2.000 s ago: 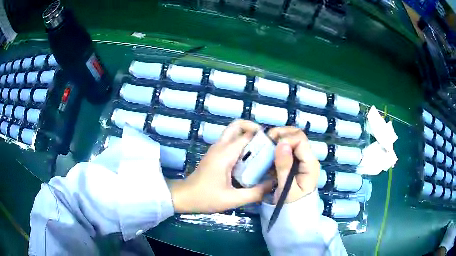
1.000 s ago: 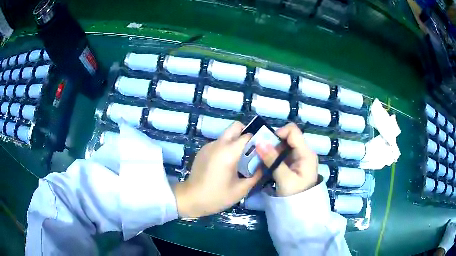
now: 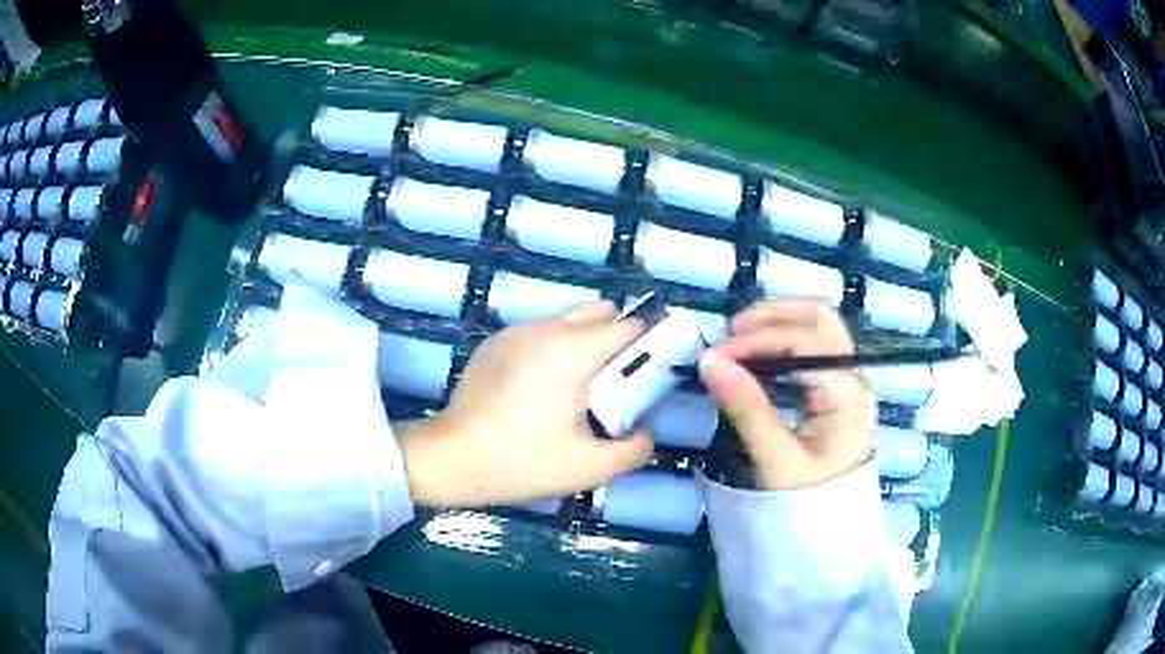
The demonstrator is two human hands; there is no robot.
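Observation:
My left hand (image 3: 517, 415) holds a white unit (image 3: 654, 367) above the tray, its face with a small dark slot turned up. A dark end piece (image 3: 643, 311) shows at the unit's upper end. My right hand (image 3: 805, 396) holds a thin black pointed tool (image 3: 882, 359) like a pen, lying nearly level. The tool's tip is at the unit's right side; whether it touches cannot be told. Under both hands lies a clear blister tray (image 3: 511, 537) with rows of white units.
A black heat gun (image 3: 173, 96) stands at the upper left, with a black bar with a red switch (image 3: 141, 205) beside it. Crumpled white paper (image 3: 981, 332) lies at the main tray's right edge. More trays of white units stand far left and far right. A thin dark strip (image 3: 486, 79) lies beyond the tray.
My right hand has moved right, and the tool has swung from steep to nearly level. The unit's dark end, hidden at first, shows at its upper end. The whole view has shifted slightly.

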